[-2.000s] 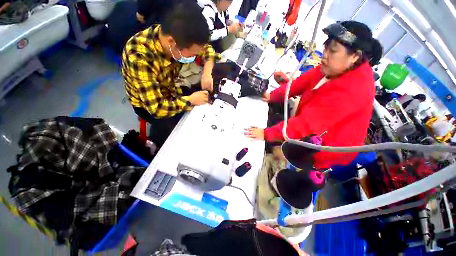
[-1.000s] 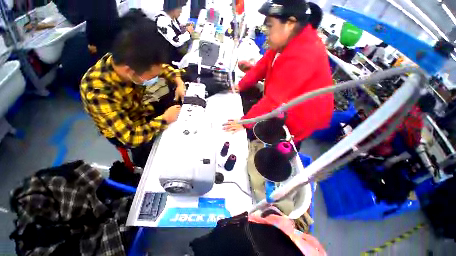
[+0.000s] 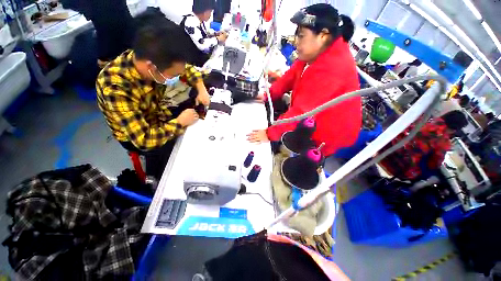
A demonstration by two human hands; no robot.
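Note:
Neither of my hands shows. At the bottom centre is a dark sleeve or cloth with a pink-coral edge, cut off by the frame; any hand at its end is out of the picture or hidden. Just beyond it stands a white lockstitch machine on a white table with a blue JACK label. Two dark thread spools stand beside the machine. Two black thread cones with pink tops are at the table's right side.
Dark plaid cloth is heaped at the left. A person in yellow plaid sits at the machine; a person in red stands opposite. Khaki cloth lies in a tray at the right. A pale pole slants across; a blue bin stands beyond.
The view has swung since two seconds ago, so the machine table appears more upright in the picture. In the last second it shifted only slightly. The person in red now stands more upright.

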